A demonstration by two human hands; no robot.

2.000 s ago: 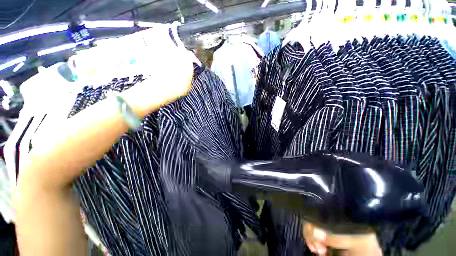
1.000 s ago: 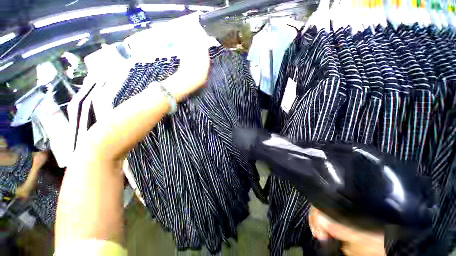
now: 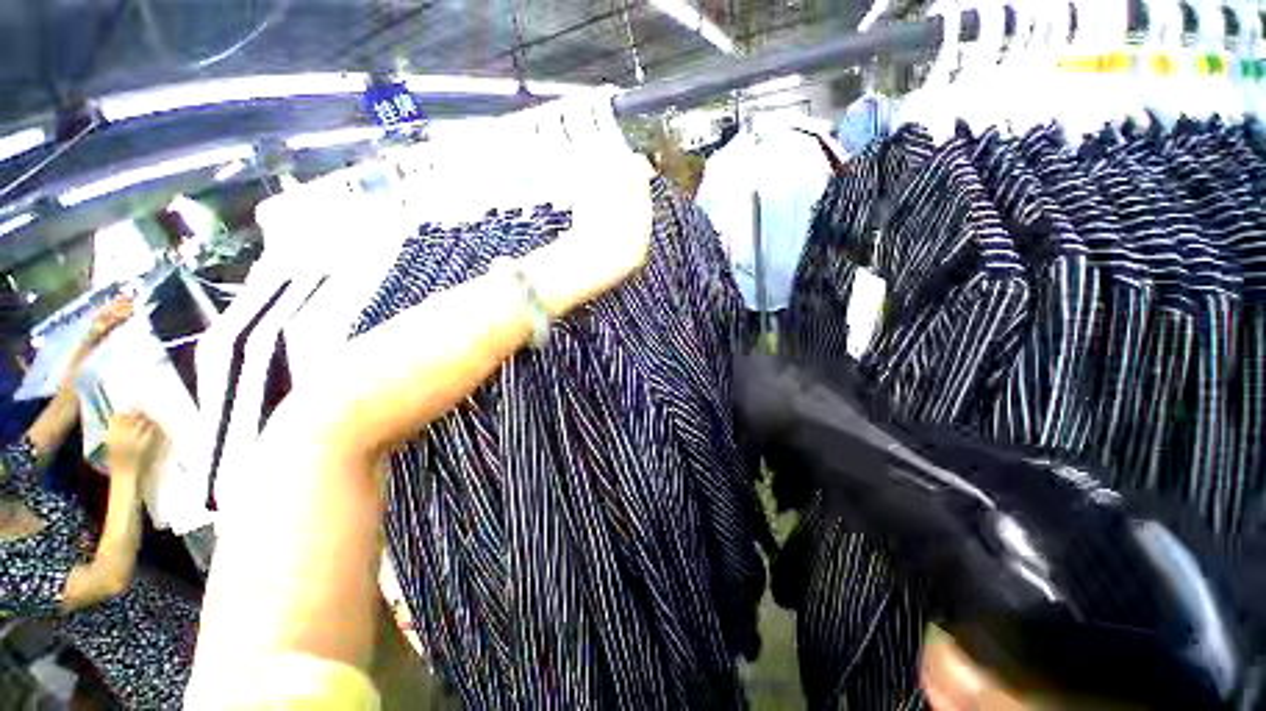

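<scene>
A glossy black hair dryer [image 3: 1000,521] fills the lower right, its nozzle pointing left at the gap between two bunches of striped garments. My right hand [image 3: 965,676] grips its handle, mostly hidden under the dryer. My left arm reaches up across the left bunch of dark striped garments [image 3: 569,514]. My left hand [image 3: 604,229] is at the shoulders and collars of that bunch, washed out by glare, so its fingers cannot be made out. The right bunch of striped garments [image 3: 1055,306] hangs on white hangers, with a white tag [image 3: 865,311] on its nearest piece.
A grey metal rail [image 3: 791,63] runs overhead. A pale blue shirt [image 3: 761,208] hangs behind the gap. At the far left a person [image 3: 83,556] in a patterned top handles white garments [image 3: 146,403]. White garments with dark edges hang left of my arm.
The view has swung left since the first frame. My left arm stays raised at the left bunch. The dryer sits further right and its nozzle tilts up more. The other person's arms are now raised.
</scene>
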